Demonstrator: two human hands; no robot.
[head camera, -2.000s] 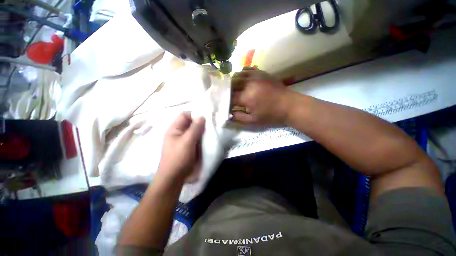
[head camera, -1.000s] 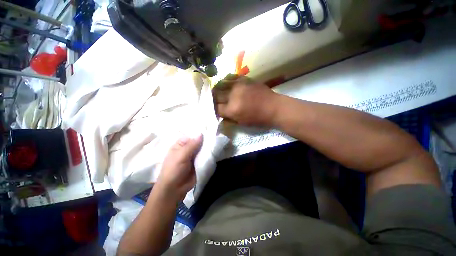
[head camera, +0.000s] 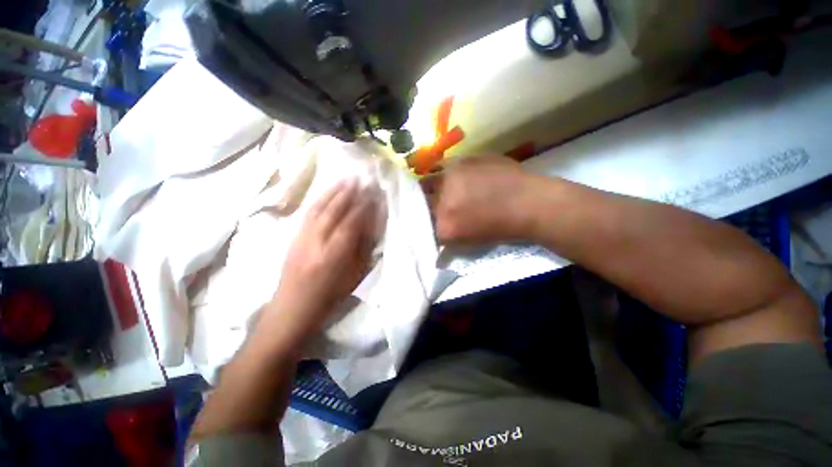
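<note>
A large white cloth garment (head camera: 219, 191) lies bunched on the white table, its edge running up under the presser foot and needle (head camera: 388, 140) of the dark sewing machine head (head camera: 301, 64). My left hand (head camera: 336, 239) lies on the cloth, fingers pointing towards the needle; whether it pinches cloth is unclear. My right hand (head camera: 476, 202) is at the cloth's right edge, just right of and below the needle; its fingertips are partly hidden and I cannot tell its grip. Orange-red tape (head camera: 442, 146) shows on the machine bed above my right hand.
Black-handled scissors (head camera: 567, 25) lie on the machine bed (head camera: 529, 96). A printed scale (head camera: 739, 182) runs along the table's front edge. A black box with a round red part (head camera: 26, 315) and a red flat piece (head camera: 120, 294) are at left. A blue basket (head camera: 324, 399) is below.
My left hand has moved up from the cloth's lower edge and lies flatter on it. My right hand sits slightly lower relative to the needle, and more of the orange-red tape shows.
</note>
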